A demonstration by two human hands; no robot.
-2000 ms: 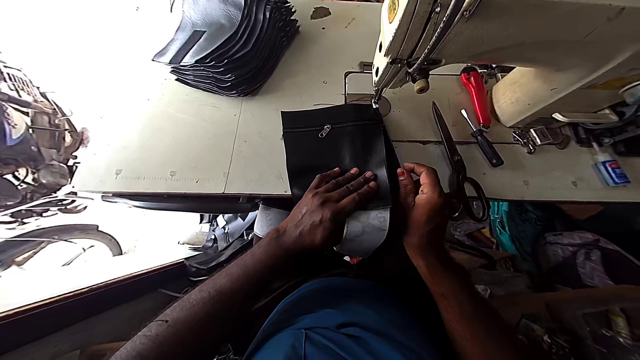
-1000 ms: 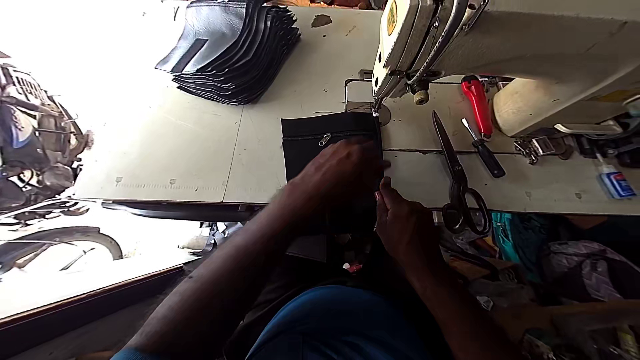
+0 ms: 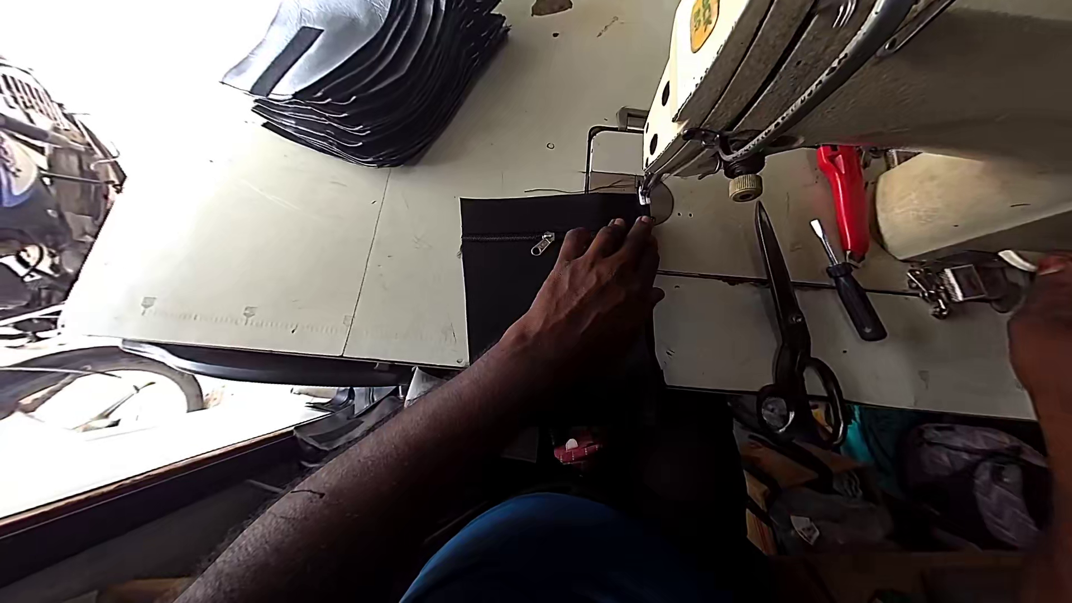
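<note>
A black leather-like panel (image 3: 502, 285) with a zipper and metal zipper pull (image 3: 543, 244) lies on the machine table, its top right corner under the presser foot (image 3: 644, 194) of a sewing machine (image 3: 754, 75). My left hand (image 3: 595, 289) rests flat on the panel's right part, fingertips just below the foot. At the right edge of the view my right hand (image 3: 1043, 335), partly cut off, is close to the machine's handwheel side, near a metal fitting (image 3: 963, 283); whether it grips anything is not clear.
A stack of black pieces (image 3: 377, 92) stands at the back left of the table (image 3: 251, 251). Right of the panel lie large scissors (image 3: 787, 327), handles over the front edge, a screwdriver (image 3: 850, 289) and a red-handled tool (image 3: 846, 201). A motorcycle (image 3: 42, 184) stands beyond, left.
My right hand has left the panel's right edge and moved far right. My left hand lies flatter on the panel, close to the presser foot.
</note>
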